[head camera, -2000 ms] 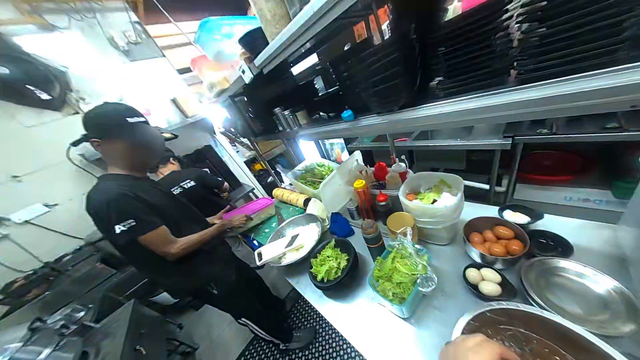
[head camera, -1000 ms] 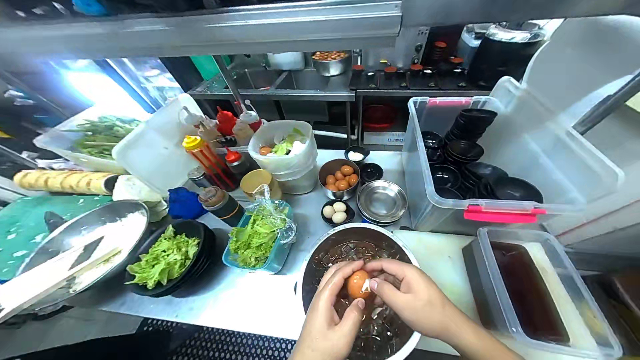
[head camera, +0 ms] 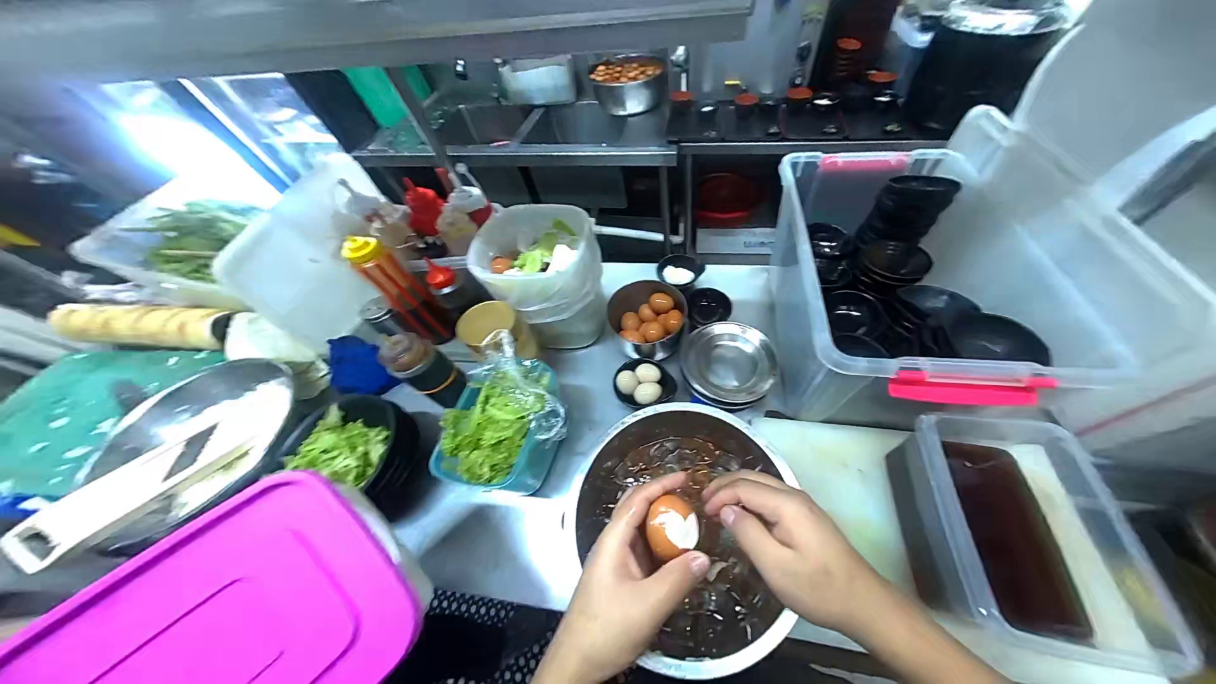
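A partly peeled brown egg, white showing on its lower right, is held between the fingers and thumb of my left hand. Just to its right is my right hand, fingers bent and apart from the egg. Both are over a large metal bowl of dark liquid, with shell bits and what looks like ice in it. Behind the bowl, a small black dish holds peeled eggs. Unpeeled brown eggs fill a metal bowl farther back.
Stacked metal plates stand behind the bowl. At the right are a clear bin of black bowls and a tub of dark liquid. Lettuce in a blue container is at the left; a pink lid covers the near left.
The view has swung right since the oldest frame. My right hand has moved off the egg. A bit more white shows on the egg. The pink-lidded container has come in at the lower left.
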